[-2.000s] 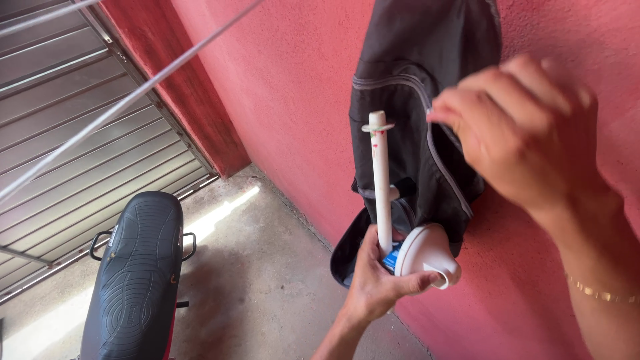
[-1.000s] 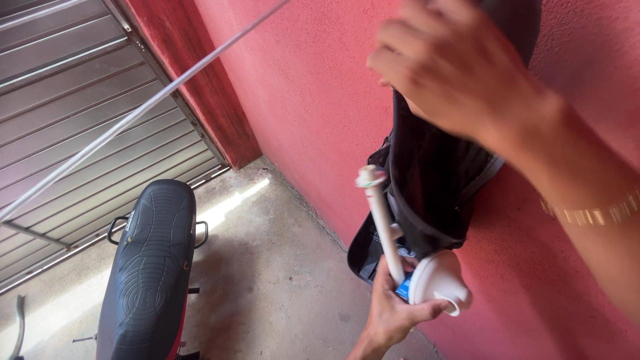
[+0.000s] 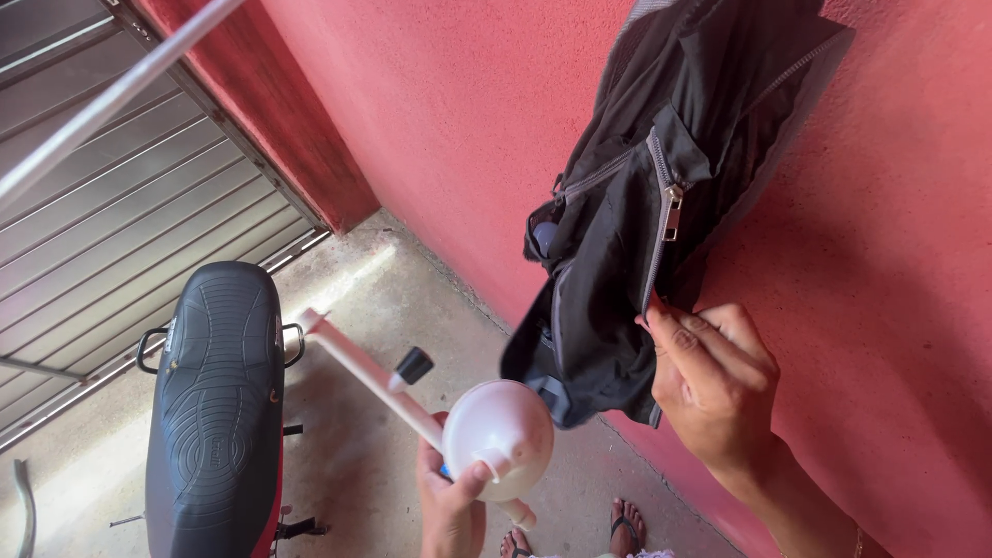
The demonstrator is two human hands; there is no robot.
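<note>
My left hand [image 3: 453,496] grips a white plastic tube [image 3: 372,376] together with a round white plastic piece [image 3: 504,434] shaped like a funnel or cap. A small black-capped item [image 3: 411,368] shows beside the tube; whether it touches the tube I cannot tell. To the right, my right hand [image 3: 709,380] pinches the lower zipper edge of a black fabric bag [image 3: 604,287], near the wall. A metal zipper pull [image 3: 673,213] hangs above those fingers. Inside a small side pocket sits a bluish-white object [image 3: 545,236], partly hidden.
A motorcycle seat [image 3: 217,411] with side grab handles stands at the left, before a slatted metal gate [image 3: 139,201]. A red wall [image 3: 465,116] runs behind the bag. A pale rod [image 3: 116,97] crosses the upper left. Sandaled feet [image 3: 626,527] show at the bottom.
My right hand has come down from above the bag to its lower zipper edge. The tube in my left hand has tipped from near upright toward the left.
</note>
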